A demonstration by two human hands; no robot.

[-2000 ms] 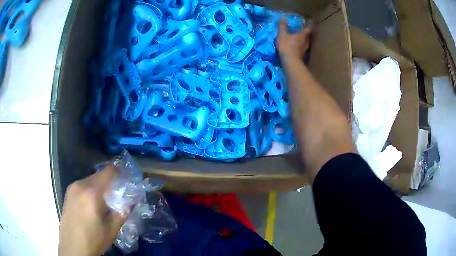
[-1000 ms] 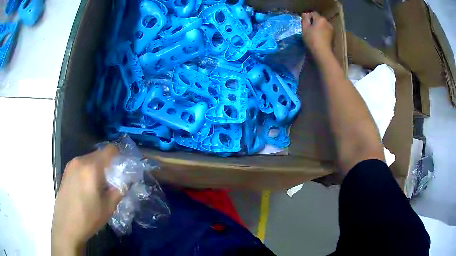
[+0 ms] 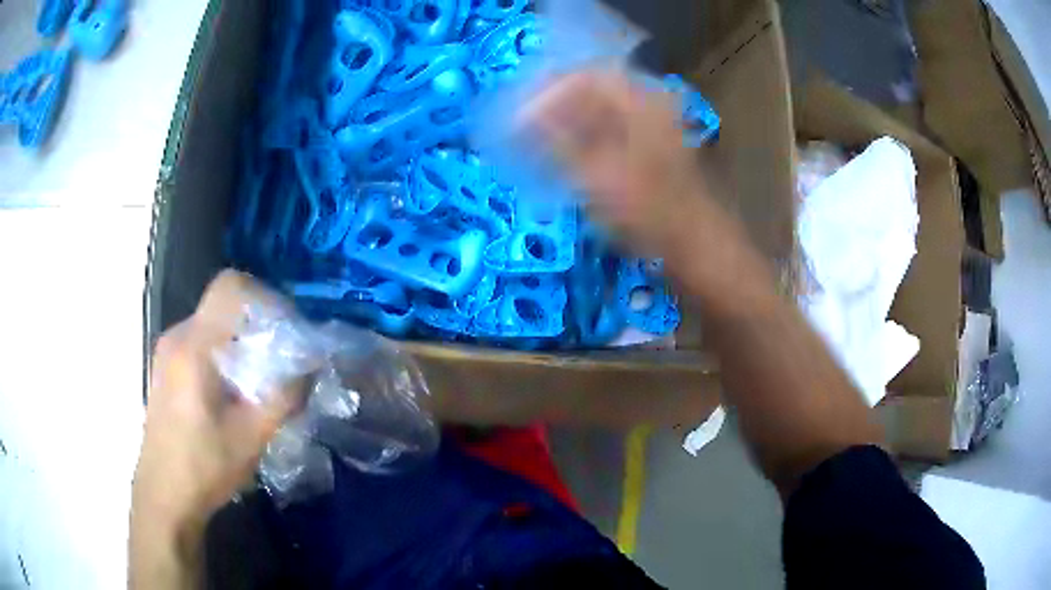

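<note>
A large open carton (image 3: 553, 386) holds a heap of bright blue controller shells (image 3: 415, 248). My left hand (image 3: 213, 403) is closed around crumpled clear plastic bags (image 3: 369, 403) near the carton's front left corner. My right hand (image 3: 611, 144) is over the shells, blurred by motion. A blurred, translucent plastic bag (image 3: 513, 115) shows at its fingers and seems held by them. The fingertips are too blurred to make out exactly.
A side carton (image 3: 928, 380) at the right holds a crumpled white sheet (image 3: 859, 225). More blue shells (image 3: 40, 87) lie on the white bench (image 3: 75, 300) at the far left. Below are a grey floor with a yellow line (image 3: 633, 484) and a red object (image 3: 519, 461).
My right hand has moved from the carton's right side leftward over the heap, with the clear bag. My left hand still grips its bags, which now hang spread wider.
</note>
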